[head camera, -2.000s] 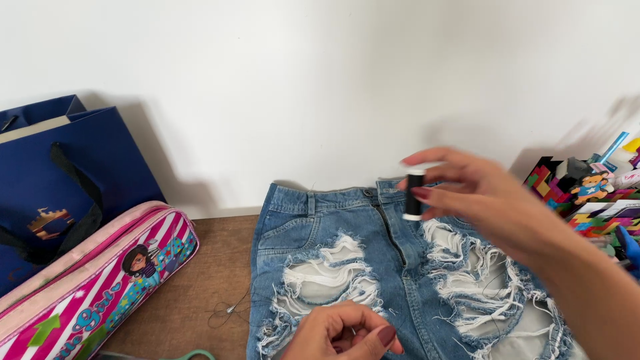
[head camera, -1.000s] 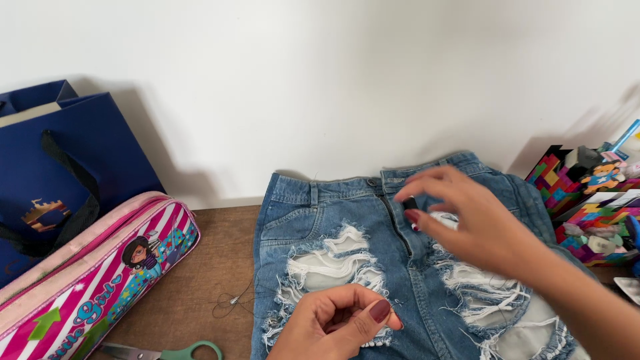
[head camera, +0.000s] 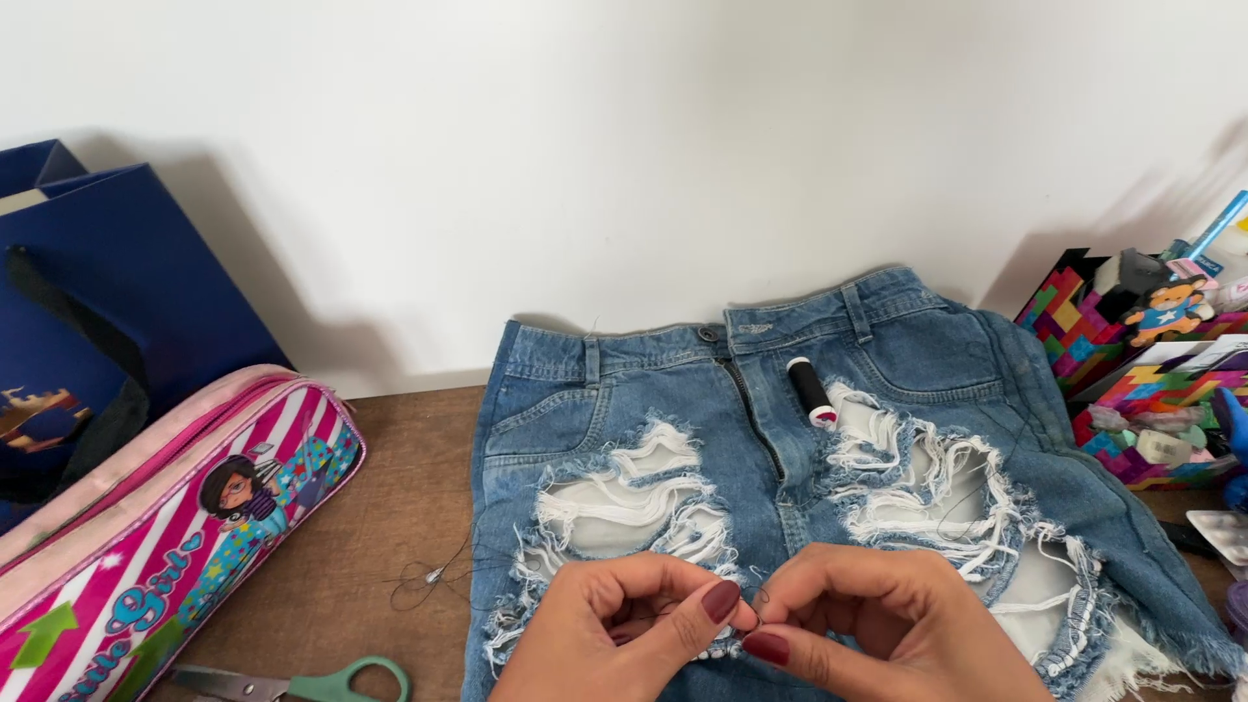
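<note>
Frayed, ripped denim shorts (head camera: 682, 390) lie spread out with the waistband toward the wall and the zip fly undone. Over their lower part, my left hand (head camera: 639, 624) and my right hand (head camera: 868, 624) meet at the fingertips. Both pinch dark thread (head camera: 763, 595); whether a needle is there too I cannot tell. A spool of black thread (head camera: 810, 390) with white ends rests on the denim right of the zip. Left of the shorts, a loose tangle of dark thread (head camera: 419, 585) with a small pale piece (head camera: 434, 576) lies on the wooden table (head camera: 409, 487).
Green-handled scissors (head camera: 336, 681) lie at the bottom left. Beside them are a pink striped pencil case (head camera: 185, 546) and a blue paper bag (head camera: 166, 273). Colourful boxes of stationery (head camera: 1082, 322) stand at the right, with a blister pack (head camera: 1224, 531) in front. A white wall (head camera: 604, 175) rises behind.
My right hand has let go of the thread spool, now lying on the shorts, and has come down to join my left hand. Two seconds ago it held the spool raised.
</note>
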